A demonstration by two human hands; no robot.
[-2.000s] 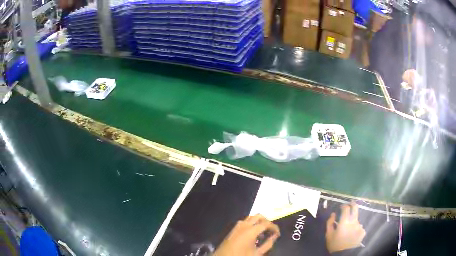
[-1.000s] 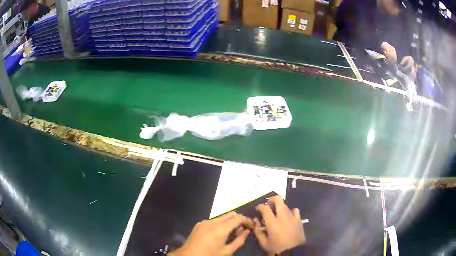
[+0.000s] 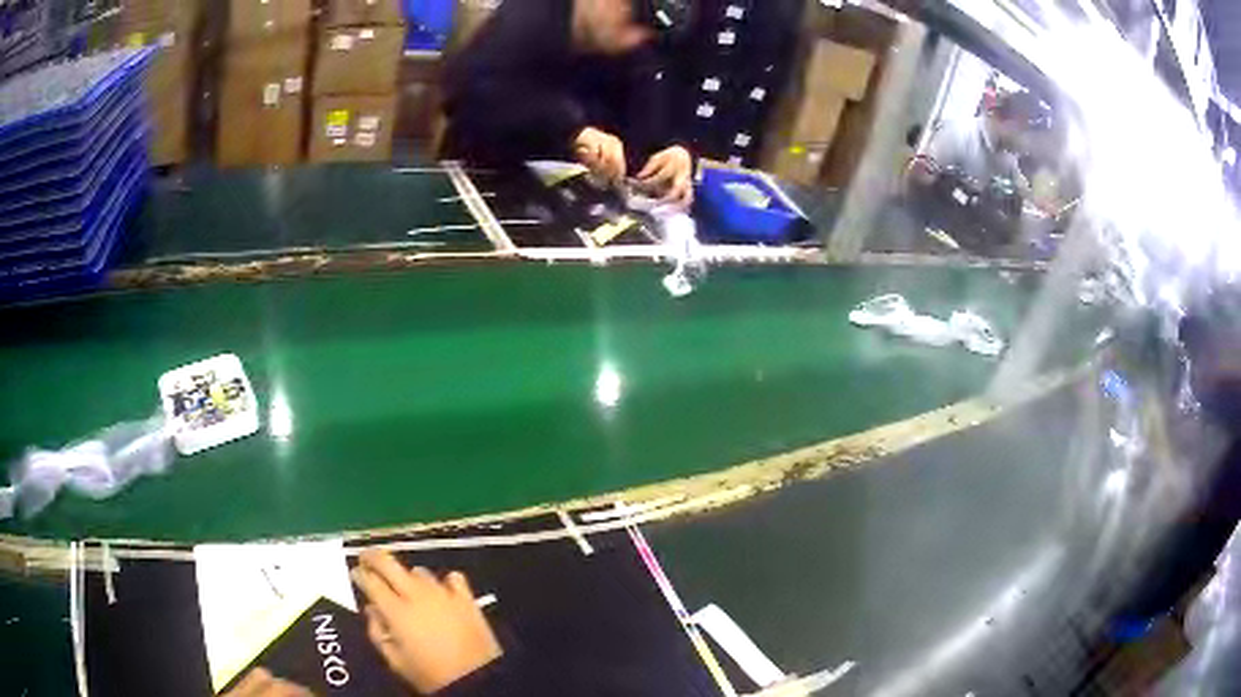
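Note:
My right hand (image 3: 425,626) is palm down over the black printed mat (image 3: 555,613), beside its white arrow shape. A tiny pale piece (image 3: 486,599) shows at the hand's outer edge; whether the hand holds it is unclear. My left hand (image 3: 268,685) is mostly cut off by the bottom edge, and its fingertips are hidden. An open white housing (image 3: 208,403) with small parts inside lies on the green belt (image 3: 449,409) at the left. Its bagged cord (image 3: 102,460) trails to the left edge.
Across the belt a person (image 3: 544,82) works with both hands on a bagged piece, beside a blue bin (image 3: 746,204). Another clear bag (image 3: 928,327) lies on the belt at right. Blue stacked trays (image 3: 68,177) stand left, cartons (image 3: 357,82) behind. A metal post (image 3: 878,150) rises at right.
The view has swung right, so the housing and trays sit further left. My hands were together over the mat and are now apart, the left one low at the frame edge.

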